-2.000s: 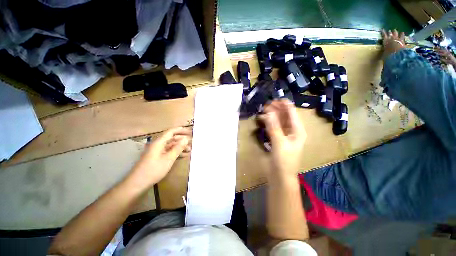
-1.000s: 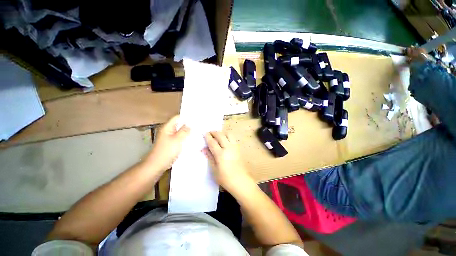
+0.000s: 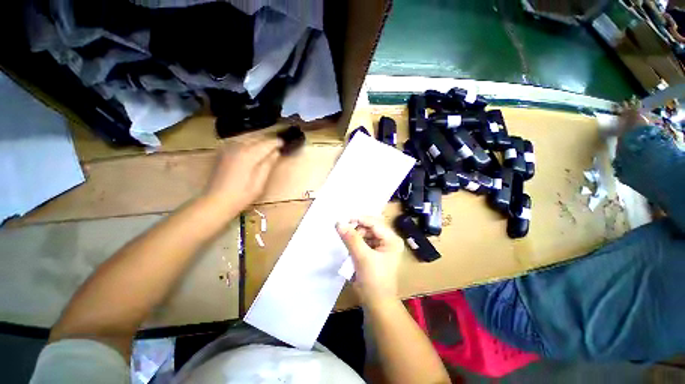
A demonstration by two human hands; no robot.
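A long white label sheet [image 3: 315,262] lies slanted on the bench in front of me. My right hand [image 3: 373,251] is over its right edge, fingers pinched on a tiny white label [image 3: 347,268]. My left hand [image 3: 244,169] reaches to the carton's near edge, its fingertips on a black unit [image 3: 292,138], slightly blurred. Another plain black unit [image 3: 244,114] lies beside the carton. A loose pile of labelled units [image 3: 458,150] with white bands lies right of the sheet.
The open carton [image 3: 360,56] with grey-white wrapping sheets stands at upper left. A white paper stack [image 3: 34,161] is at far left, white scraps [image 3: 595,187] at right. A person's blue sleeve [image 3: 652,161] is at the right edge, a red stool [image 3: 473,341] below the bench.
My left hand has moved from the sheet up to the black unit by the carton. The sheet has turned to a slant. My right hand now pinches a small label.
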